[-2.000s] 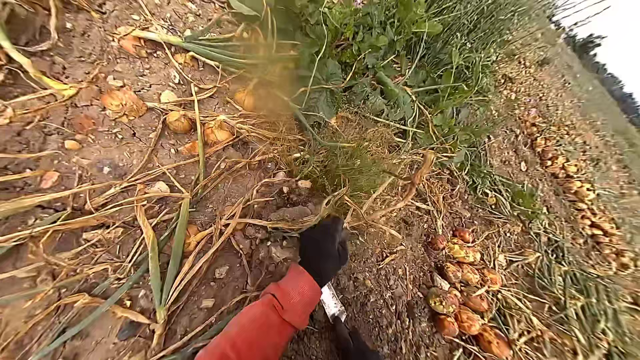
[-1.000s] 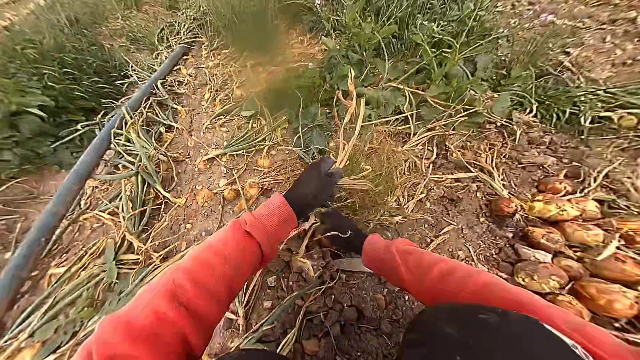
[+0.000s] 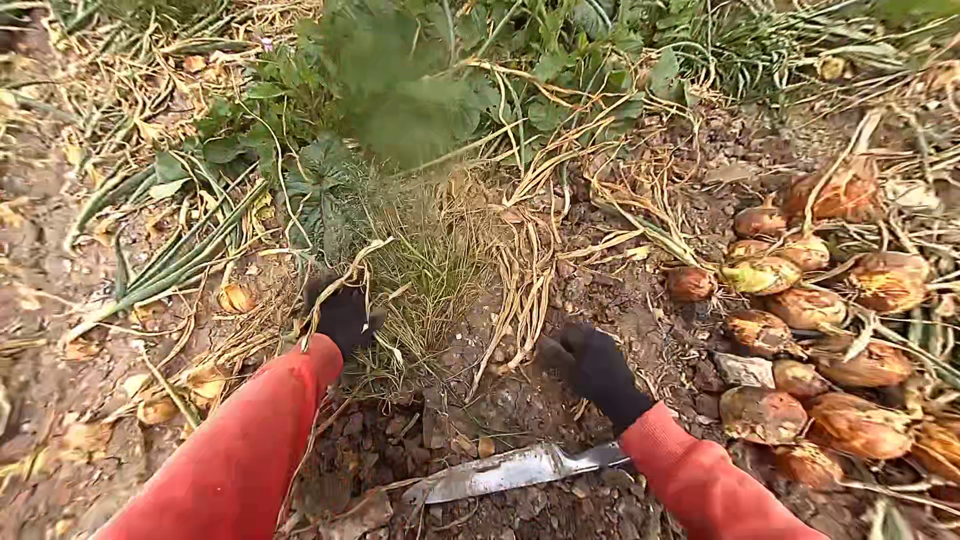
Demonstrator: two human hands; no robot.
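My left hand [image 3: 341, 311], in a black glove, is low among dry onion stalks [image 3: 360, 262] that cross over it; its fingers are blurred, so any grip is unclear. My right hand [image 3: 596, 367], also gloved, hangs with bent fingers just right of a bunch of dry stalks [image 3: 525, 292]; whether it holds anything is hidden. A knife with a broad, soiled metal blade [image 3: 495, 474] lies across the soil below the hands, its far end hidden by my right sleeve. Thin green grass [image 3: 435, 285] stands between the hands.
Several brown onions [image 3: 810, 307] lie grouped at the right, beside a pale stone [image 3: 744, 370]. More onions [image 3: 237, 298] sit in the soil at the left near long green onion leaves [image 3: 180, 247]. Leafy weeds [image 3: 555, 67] grow across the top.
My hands, close together one second ago, are now apart on either side of the grass. The knife blade shows much more fully. The view has turned considerably.
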